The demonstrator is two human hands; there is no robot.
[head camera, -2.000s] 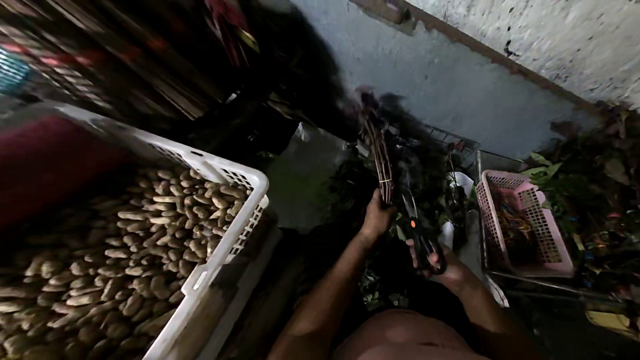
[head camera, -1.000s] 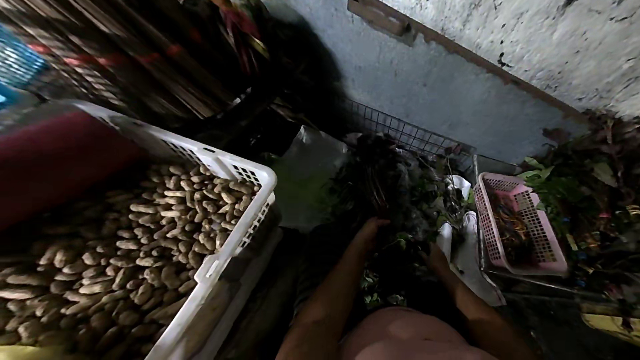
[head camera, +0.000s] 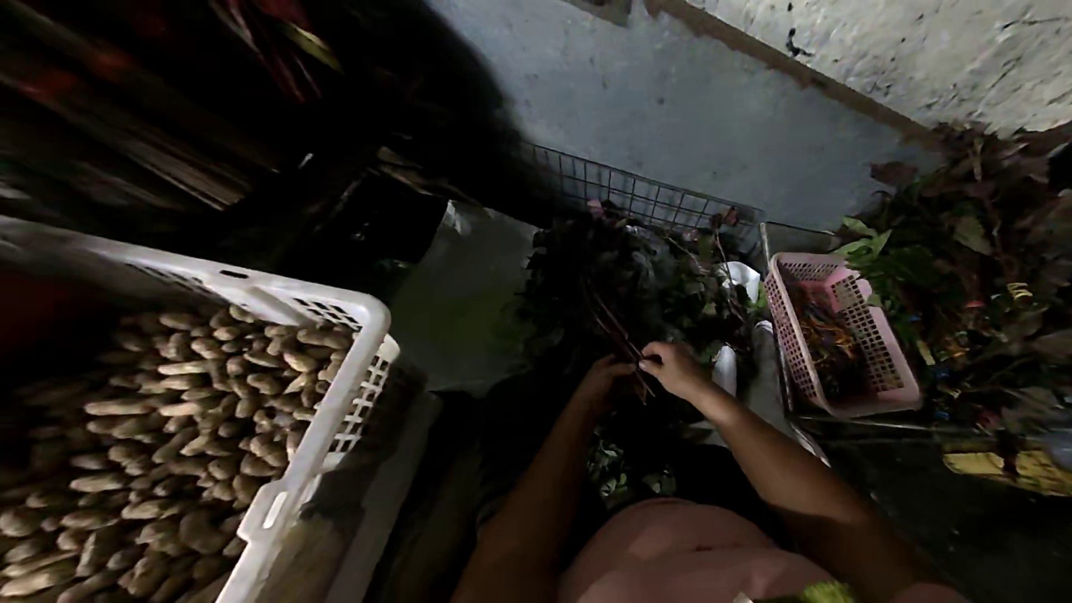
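Observation:
My left hand [head camera: 605, 378] is closed around the lower ends of a bundle of thin dark stems [head camera: 615, 327], low in the middle of the view. My right hand [head camera: 670, 368] touches the same stems from the right, its fingertips pinched close beside the left hand. The stems point up and away into a mass of dark leafy greens [head camera: 569, 268]. Shadow hides the far part of the bundle and most of the left fingers.
At left stands a white plastic crate [head camera: 335, 385] of peanuts in shells [head camera: 193, 419]. A pink plastic basket [head camera: 900, 377] holding thin coloured strands is at right, beside more leafy bunches [head camera: 980, 243]. A wire rack [head camera: 636, 188] lines the painted wall [head camera: 670, 109].
Two seconds ago my right hand held a black-handled cutting tool with an orange dot; it is no longer in that hand. My right hand has come over to the stems beside my left.

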